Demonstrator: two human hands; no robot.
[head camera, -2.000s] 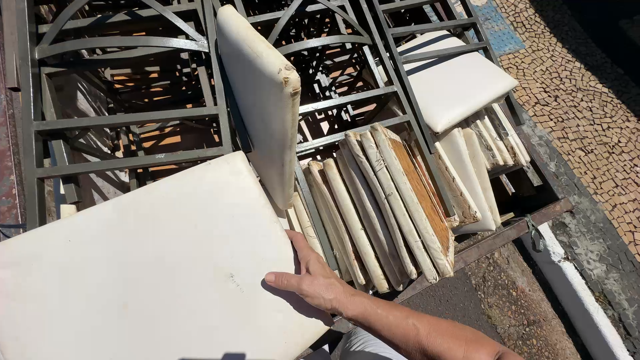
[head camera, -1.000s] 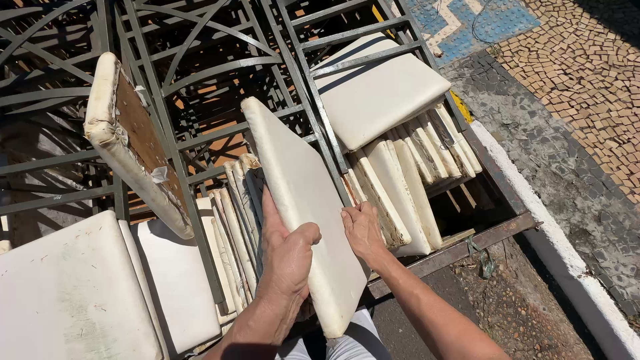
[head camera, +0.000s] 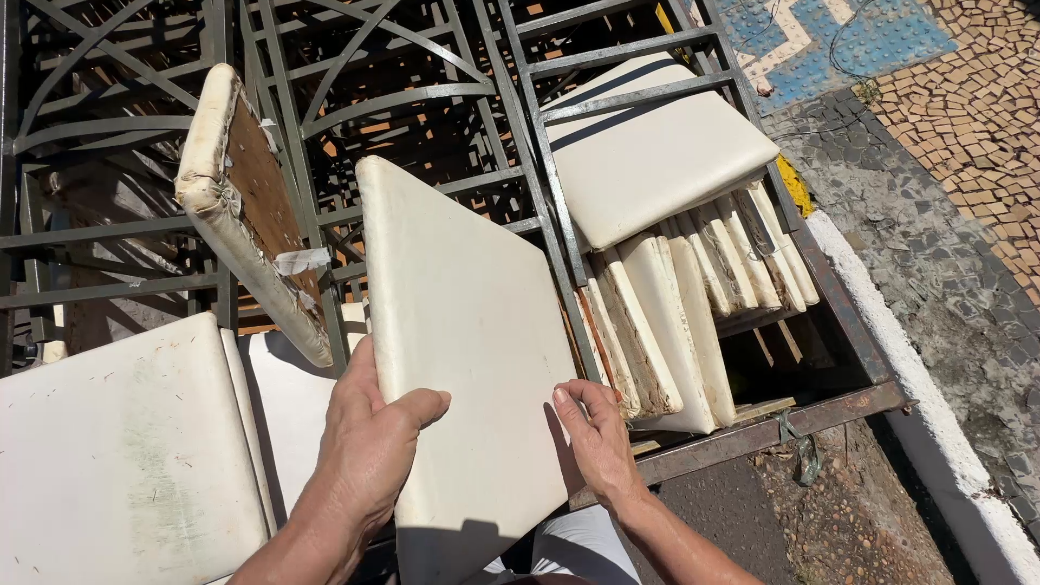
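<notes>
My left hand (head camera: 378, 439) grips the left edge of a white padded seat cushion (head camera: 467, 349), its thumb lying over the white face. My right hand (head camera: 597, 439) is at that cushion's right edge, fingers bent; whether it grips or only touches, I cannot tell. Left of it, a cushion with a brown board back (head camera: 268, 195) leans upright against the metal frames. A stained white cushion (head camera: 122, 455) lies at the lower left. To the right, several white cushions (head camera: 674, 325) stand on edge side by side, beneath a flat-lying white cushion (head camera: 650, 154).
Dark metal frames (head camera: 406, 97) with curved bars fill the top of the view. A rusty metal rail (head camera: 764, 435) edges the load at the front right. Beyond it run a white-painted curb (head camera: 918, 390) and a stone-mosaic pavement (head camera: 975, 138).
Two seconds ago my right hand was on a large white cushion at the left. Both my hands are now at an upright cushion, which has turned its white face more toward me since one second ago.
</notes>
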